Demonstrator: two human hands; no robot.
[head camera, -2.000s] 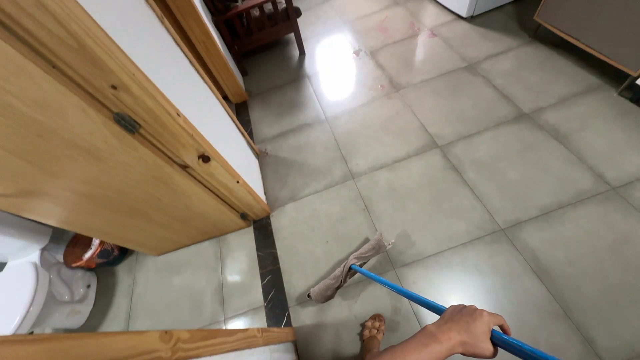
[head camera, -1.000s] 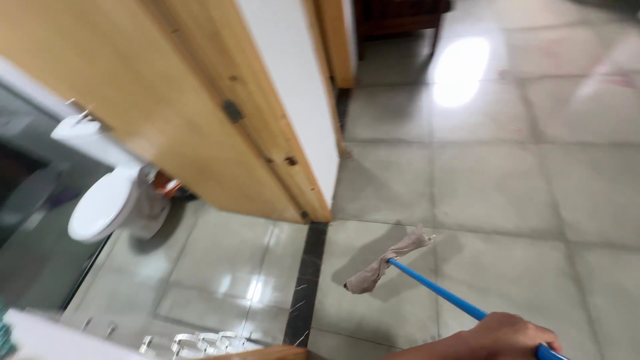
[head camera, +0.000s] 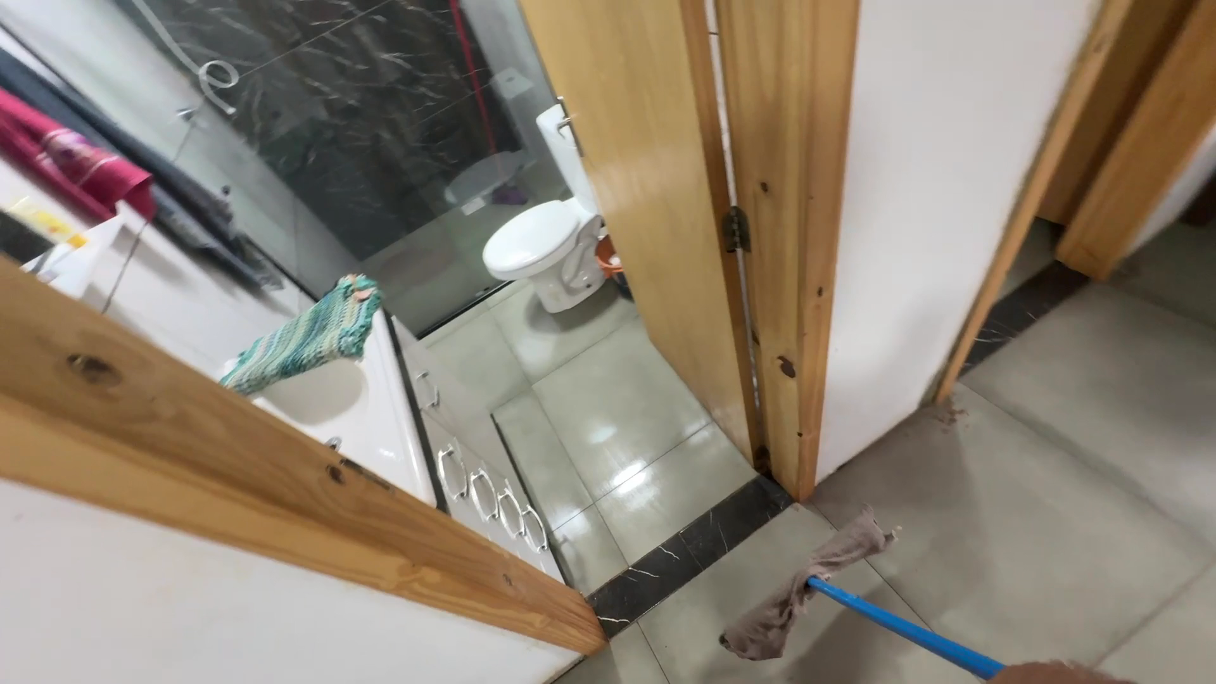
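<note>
At the bottom right edge, only a sliver of my left hand (head camera: 1054, 674) shows, closed around a blue pole (head camera: 912, 629). The pole slants up and left to a head draped with a grayish-brown floor cloth (head camera: 793, 594). This cloth lies bunched on the gray tiles, just right of the dark stone threshold (head camera: 689, 551) of a bathroom doorway. The head under the cloth is hidden. My right hand is out of view.
A wooden door frame (head camera: 313, 446) crosses the left; an open wooden door (head camera: 655, 209) stands beyond the threshold. Inside are a white toilet (head camera: 541, 247), a washbasin (head camera: 318, 389) with a crocheted cloth (head camera: 309, 337), and cabinet handles. Debris (head camera: 950, 413) lies by the wall corner.
The view has swung left, bringing the washbasin and shower area into sight. My left hand, plainly seen on the pole before, is now mostly below the bottom edge.
</note>
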